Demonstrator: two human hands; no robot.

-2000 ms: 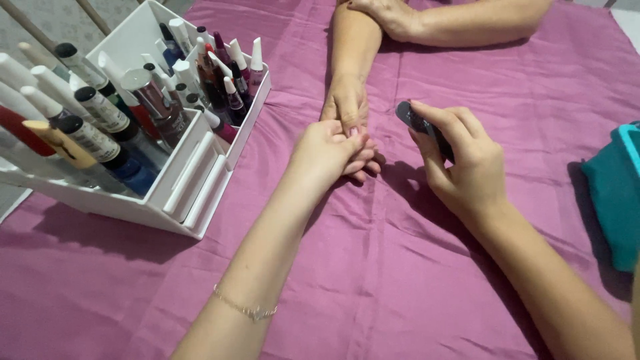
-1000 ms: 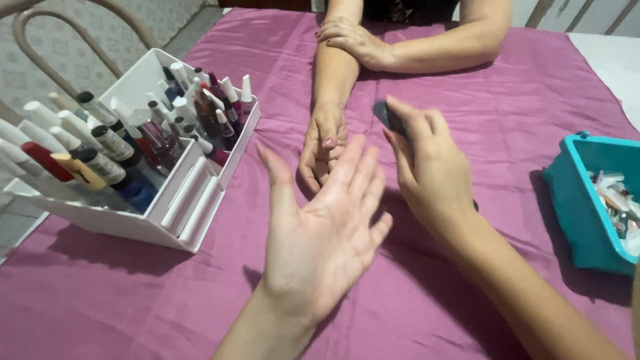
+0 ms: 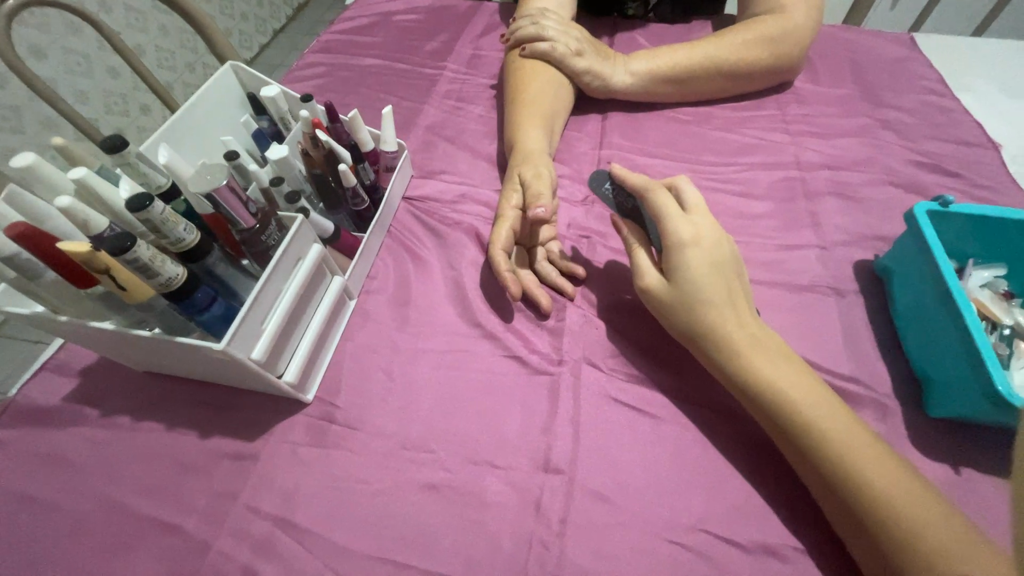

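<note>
My right hand (image 3: 692, 260) holds a dark nail file (image 3: 624, 204) between thumb and fingers, its rounded end sticking out toward the upper left. The rest of the file is hidden behind my hand. Just left of it, another person's hand (image 3: 534, 240) rests palm up on the pink satin cloth (image 3: 448, 448), fingers loosely curled, not touching the file. That person's other hand (image 3: 564, 52) lies over the forearm of the first. My left hand is out of the view.
A white plastic organizer (image 3: 276, 384) full of nail polish bottles (image 3: 180, 240) stands on the left. On the right is a teal plastic basket (image 3: 932, 344) with small pieces inside. A metal-framed chair (image 3: 152, 84) stands behind the organizer.
My left hand held the other person's fingers two seconds ago, then let go and opened; now it has left the view. My right hand still holds the file.
</note>
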